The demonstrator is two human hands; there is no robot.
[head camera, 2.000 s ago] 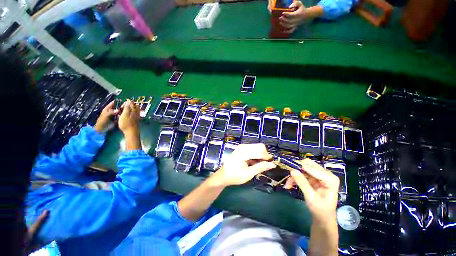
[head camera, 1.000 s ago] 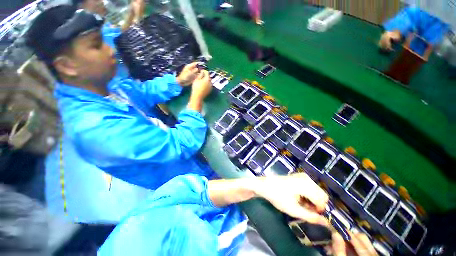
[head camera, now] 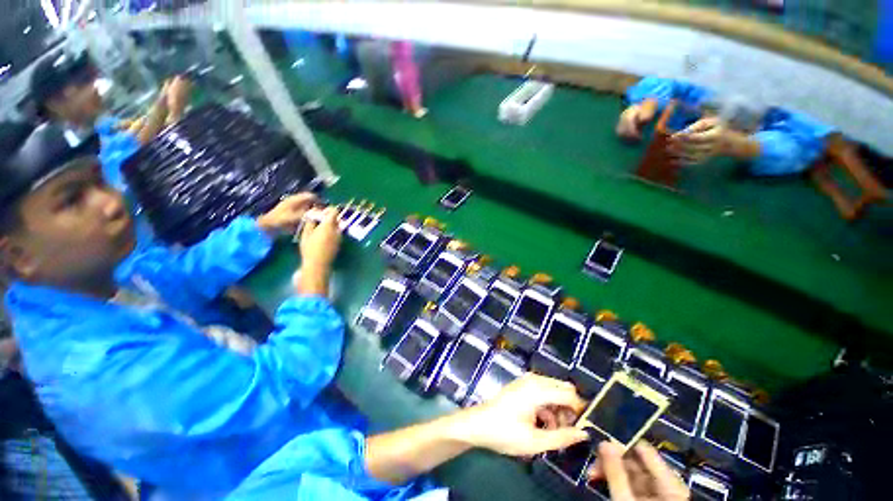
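Observation:
My left hand and my right hand hold a display module between them, tilted over the stacks. It has a dark screen and a pale gold border, with a small tail at its upper edge. My left fingers are at its left edge, my right fingers at its lower edge. My right hand is partly cut off by the bottom of the picture. Stacked modules stand in two slanting rows, dark screens up, with orange tails along the far side. My hands hide part of the near row.
Two loose modules lie beyond the rows on the green mat. A worker in blue sits at left, handling small parts. Black trays stand behind. Opposite, a person's hands hold a brown block. A white box is at the far side.
The view has swung left, then partly back. The held module, earlier seen nearly edge-on, now shows its screen and pale border. The dark part below my hands is no longer clearly seen.

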